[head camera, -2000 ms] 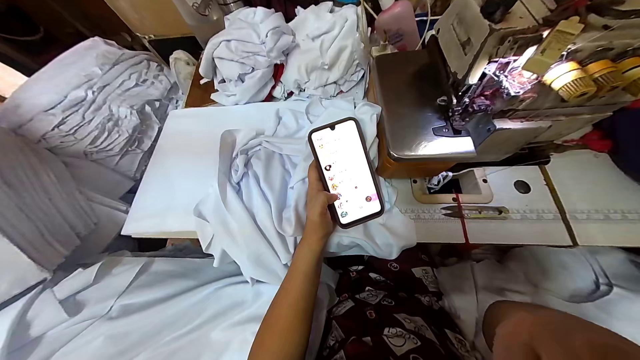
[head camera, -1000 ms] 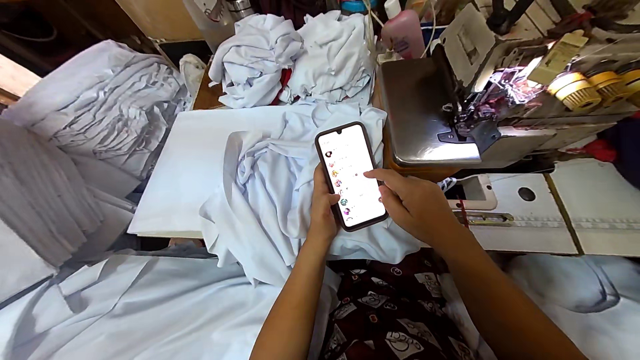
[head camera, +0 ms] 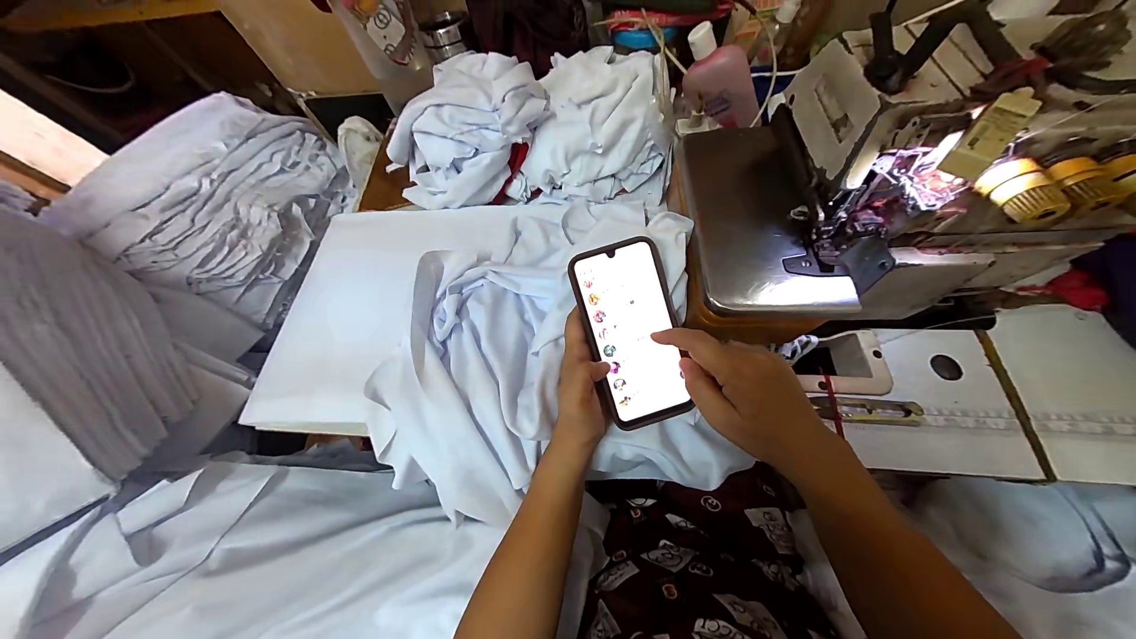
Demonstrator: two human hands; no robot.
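Observation:
A smartphone in a dark case, its screen lit with a list of small round icons, rests in my left hand, which grips its lower left side. My right hand touches the screen with the index fingertip; the thumb is at the phone's right edge, and this hand holds nothing. Beneath the phone, loose white fabric lies crumpled over a flat white board or sheet and hangs past its front edge.
Right of the phone is an industrial sewing machine, probably an overlock, with a metal plate and yellow thread tension knobs. Stacked white fabric pieces stand left. Two white fabric heaps and a pink bottle are behind. Small scissors-like snips lie right.
My right hand, near the lower right corner two seconds ago, has come to the phone and its finger is on the screen. My left hand keeps hold of the phone. The icon list has changed.

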